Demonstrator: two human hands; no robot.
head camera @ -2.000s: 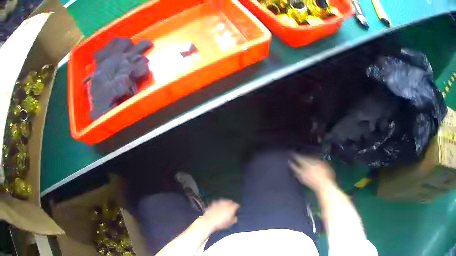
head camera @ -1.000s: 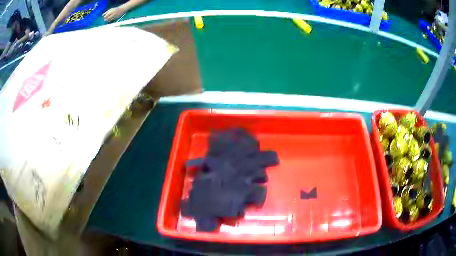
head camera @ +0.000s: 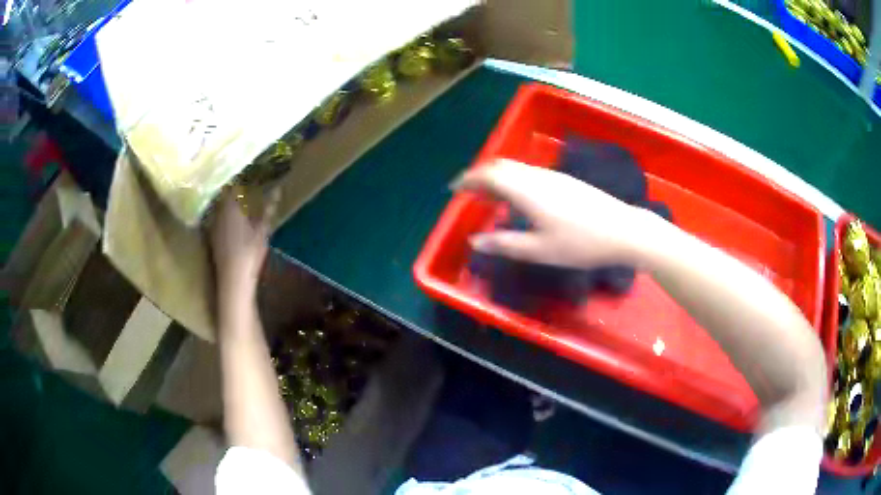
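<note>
My left hand (head camera: 241,227) is at the lower end of the tipped cardboard carton (head camera: 328,169), against the gold grilles (head camera: 382,82) in its opening; whether it holds one is hidden. My right hand (head camera: 541,218) is over the left side of the large red tray (head camera: 734,203), above the dark foam liners (head camera: 604,169), with thumb and fingers apart and nothing seen in it. The hand is slightly blurred. The foam pile lies partly hidden under my right hand and forearm.
A small red basket (head camera: 837,387) of gold grilles is at the right edge. A lower carton (head camera: 372,406) with grilles is below the bench edge. More open boxes (head camera: 72,329) stand at lower left. A blue tray (head camera: 821,41) and a yellow cylinder (head camera: 786,48) are at upper right.
Both hands, low over my lap two seconds ago and out of view one second ago, are now raised: left at the carton, right over the tray. The view has turned left.
</note>
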